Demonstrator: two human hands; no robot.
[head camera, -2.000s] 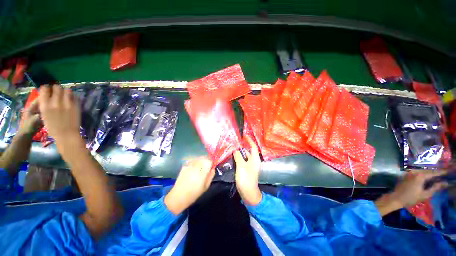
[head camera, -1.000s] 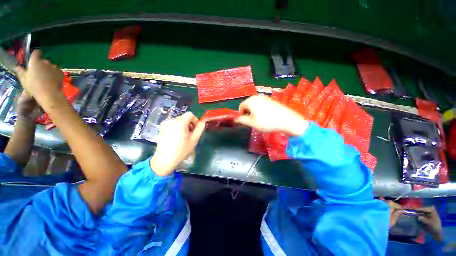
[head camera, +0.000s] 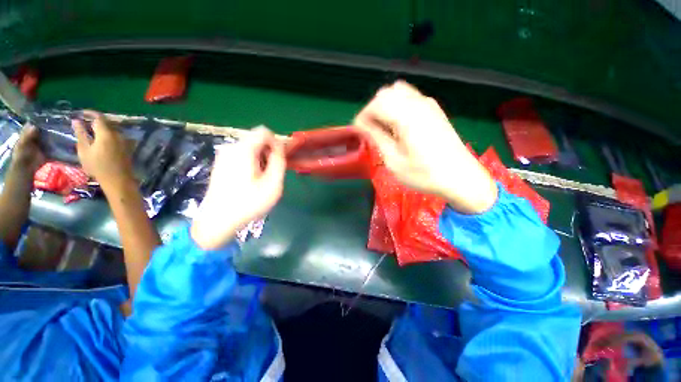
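A red bubble bag (head camera: 328, 163) is held up between my two hands, its mouth open towards me, with something darker inside that is too blurred to tell. My left hand (head camera: 243, 183) grips its left end. My right hand (head camera: 418, 142) grips its right end and is motion-blurred. A pile of fanned red bubble bags (head camera: 418, 224) lies on the bench below and right of the held bag, partly hidden by my right sleeve.
Shiny static-shielding bags (head camera: 160, 168) lie at left. Another shielding bag (head camera: 616, 254) lies at right. Red packs (head camera: 526, 133) lie on the green belt (head camera: 246, 101). A worker's hands (head camera: 104, 153) are at left; another person's hands (head camera: 638, 351) are at lower right. A thin cord (head camera: 364, 282) crosses the bench edge.
My hands went from the lap edge up and forward with a red bag, now nearer the belt with its mouth spread. The red bag lying by the pale strip is no longer visible there.
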